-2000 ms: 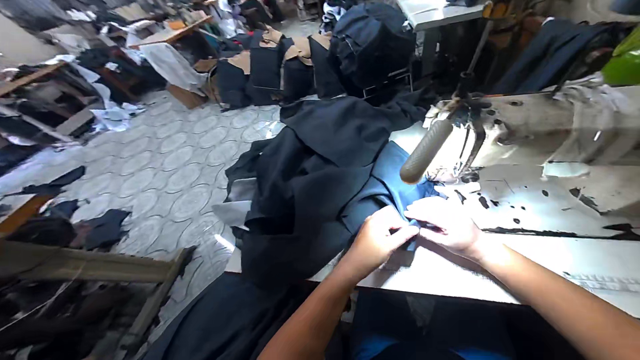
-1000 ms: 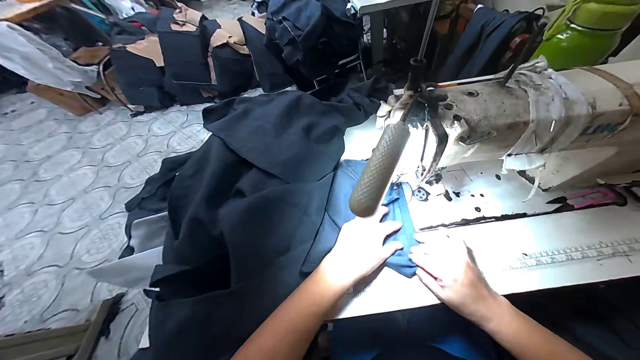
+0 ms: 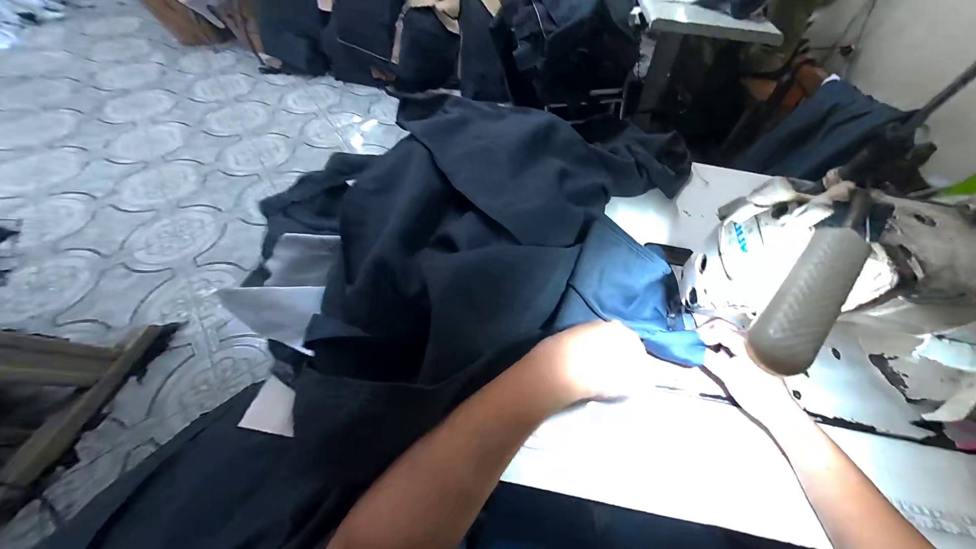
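A heap of dark navy cloth covers the left part of the white sewing machine table and hangs over its edge. My left hand presses on the cloth close to a brightly lit blue part; its fingers are washed out by glare. My right hand pinches the end of the blue part near the needle area of the sewing machine. A grey textured cylinder hangs in front of the machine head and hides part of that hand. The needle itself cannot be made out.
Dark cloth pieces stand in bundles behind the table. A wooden frame is at the lower left on the patterned tile floor. Another pale table stands at the back, with dark cloth hanging at the right.
My right hand has moved from the front part of the table up to the machine's needle area. The blue part now lies beside the machine head. The view has shifted considerably.
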